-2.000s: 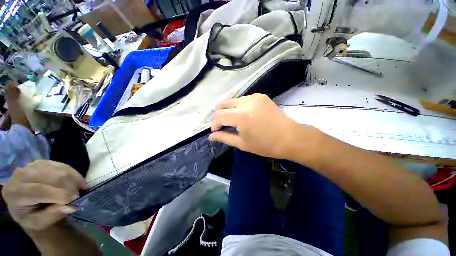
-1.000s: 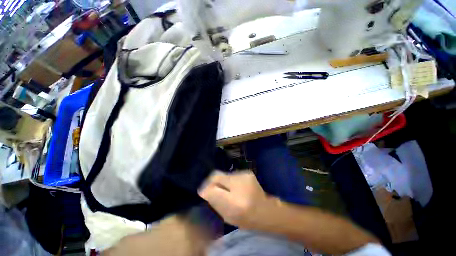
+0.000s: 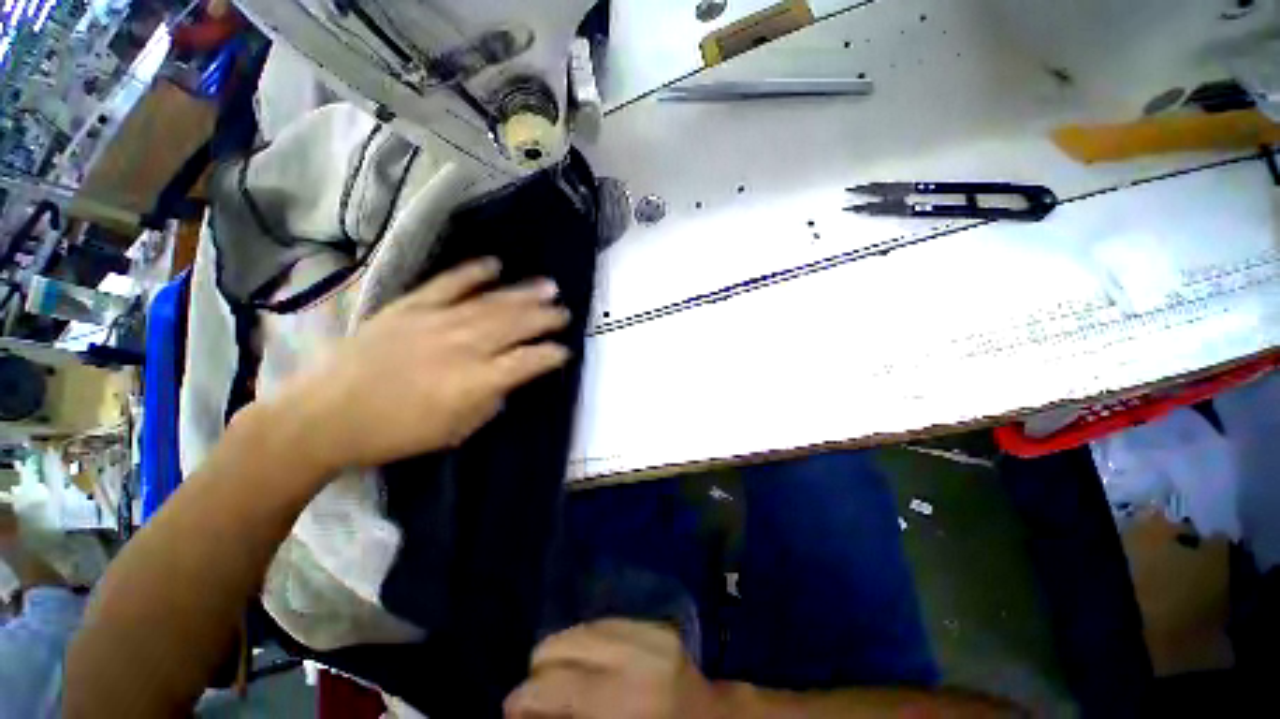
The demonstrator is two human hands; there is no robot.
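The light grey garment with its black fabric panel runs from under the sewing machine head down over the table's front edge. My left hand lies on the black panel, palm down with fingers spread. My right hand is low at the bottom of the picture, its fingers curled on the panel's right edge. The cream ribbed knob of the machine is just above the panel's upper end. The needle is not clearly seen.
Black thread snips lie on the white table. A thin silver strip lies behind them, and a yellow-orange tool is at the right. A blue basket is at the left. A red basket is below the table edge.
My view has come closer to the machine. My left hand has moved from the bottom up onto the black panel. The patterned lining seen two seconds ago no longer shows.
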